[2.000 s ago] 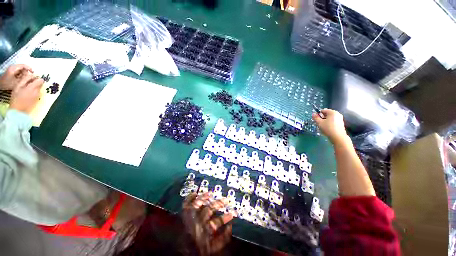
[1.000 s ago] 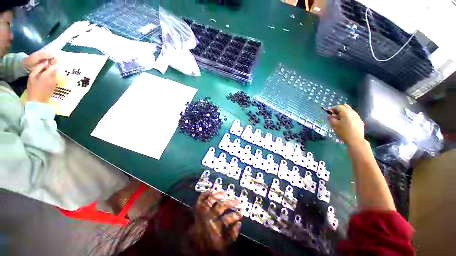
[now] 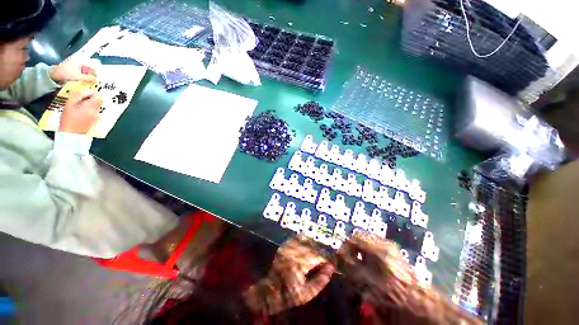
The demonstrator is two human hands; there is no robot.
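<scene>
My left hand point(image 3: 295, 273) and my right hand point(image 3: 374, 263) are close together at the table's near edge, both blurred; what their fingers hold cannot be made out. Light holed plates point(image 3: 327, 202) lie in rows just beyond them, and the hands cover part of the nearest row. Small black parts point(image 3: 355, 134) lie scattered beyond the plates. A clear blister tray point(image 3: 390, 111) lies behind the black parts. A glossy black-purple pile point(image 3: 265, 135) lies left of them. The dark stick is not visible now.
A white paper sheet point(image 3: 197, 133) lies left of the pile. A black-pocket tray point(image 3: 292, 54) and a plastic bag point(image 3: 232, 47) are behind. Gridded dark strips point(image 3: 495, 247) lie at right, below a cloudy block point(image 3: 485, 111). A coworker point(image 3: 44, 171) sits at left; stacked trays point(image 3: 473, 44) stand at back.
My right hand has moved from the clear blister tray down to my left hand at the near edge. The view has shifted, showing more of the gridded strips and the coworker.
</scene>
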